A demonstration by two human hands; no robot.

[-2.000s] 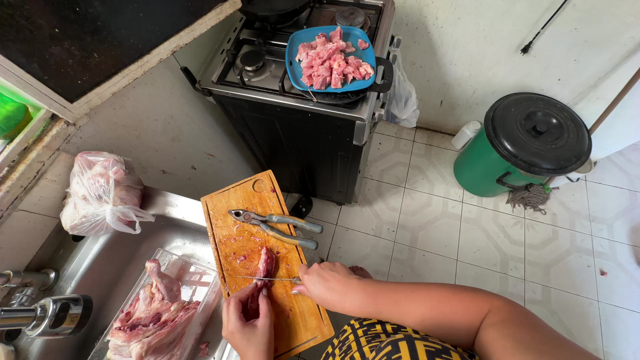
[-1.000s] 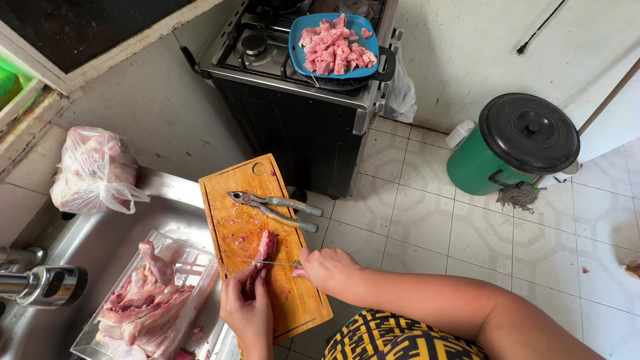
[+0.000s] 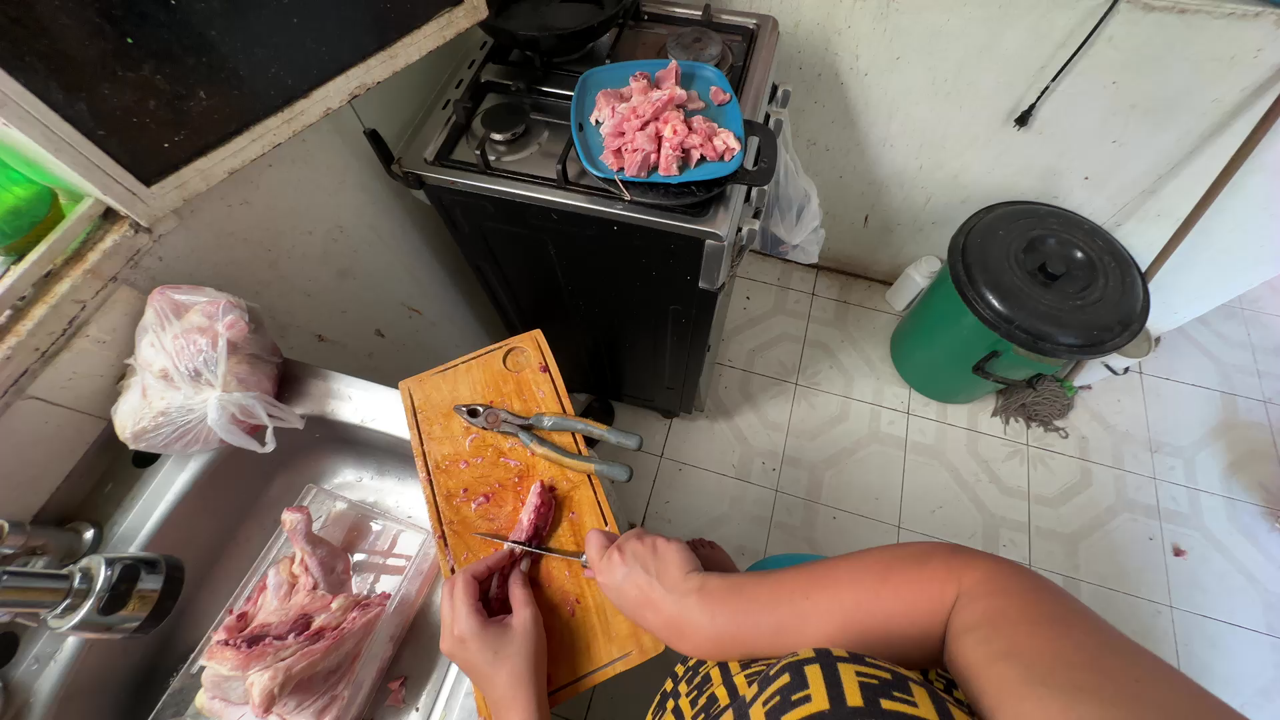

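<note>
A wooden cutting board [image 3: 590, 600] lies at the sink's edge with a strip of raw, dark red meat [image 3: 534, 512] on it. The fingers of my left hand [image 3: 495, 620] hold the strip's near end. My right hand [image 3: 645, 580] grips a knife [image 3: 530, 546] whose thin blade lies across the meat, just beyond my left fingertips. Farther up the board rest combination pliers [image 3: 545, 432] with worn grey handles. Small meat scraps are scattered around them. Raw chicken pieces [image 3: 290, 640] sit in a clear plastic tray [image 3: 405, 590] in the sink, left of my left hand.
A stove [image 3: 590, 215] stands beyond the board, bearing a blue plate [image 3: 590, 80] of cut raw meat [image 3: 660, 125]. A plastic bag of raw meat [image 3: 200, 370] rests on the sink's far rim. The faucet [image 3: 110, 595] is at left, a green lidded bin [image 3: 930, 345] at right.
</note>
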